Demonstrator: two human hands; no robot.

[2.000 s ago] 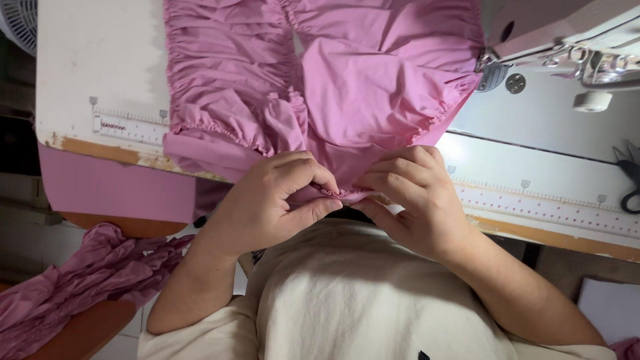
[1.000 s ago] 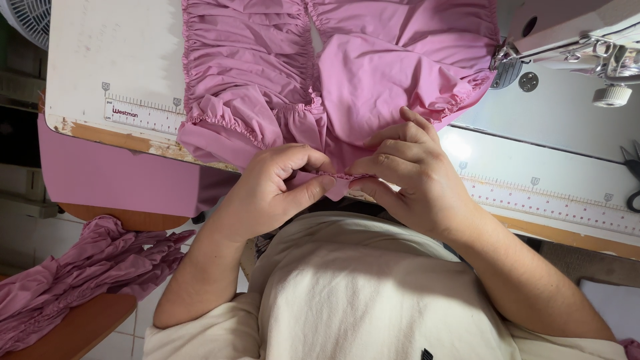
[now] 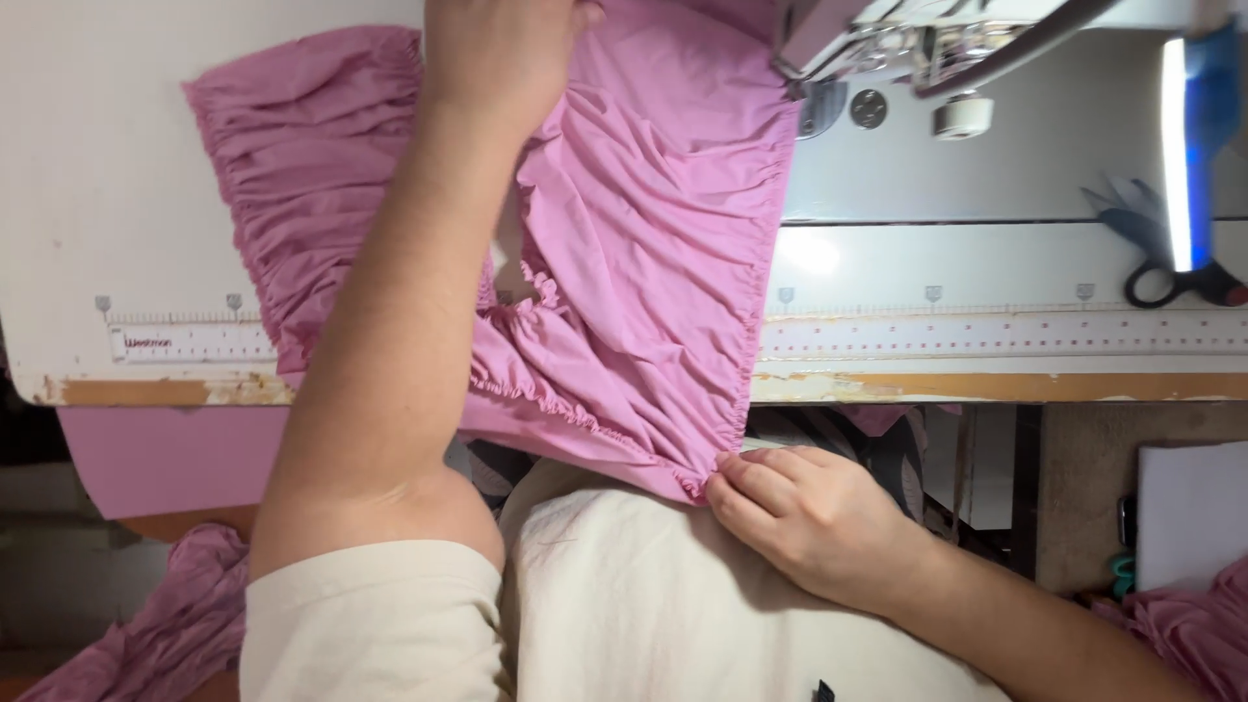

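Observation:
Pink gathered fabric (image 3: 653,244) lies over the sewing table and hangs past its front edge, its upper right side reaching the needle area of a sewing machine (image 3: 829,39). My right hand (image 3: 790,507) pinches the fabric's lower right corner, close to my shirt. At the top of the view my left hand (image 3: 497,58) reaches across the fabric; its fingers are mostly cut off by the frame edge, so its grip cannot be seen. Gathered seams run down the right side and along the bottom of the fabric.
Black-handled scissors (image 3: 1150,253) lie at the right, partly behind a blurred blue object (image 3: 1209,136). A ruler strip (image 3: 994,331) runs along the front of the table. More pink fabric (image 3: 195,595) is heaped at lower left and at lower right.
My left hand has left the fabric's near edge and moved up to the top of the view. My right hand has moved right and down with the fabric's corner. The fabric is spread out differently.

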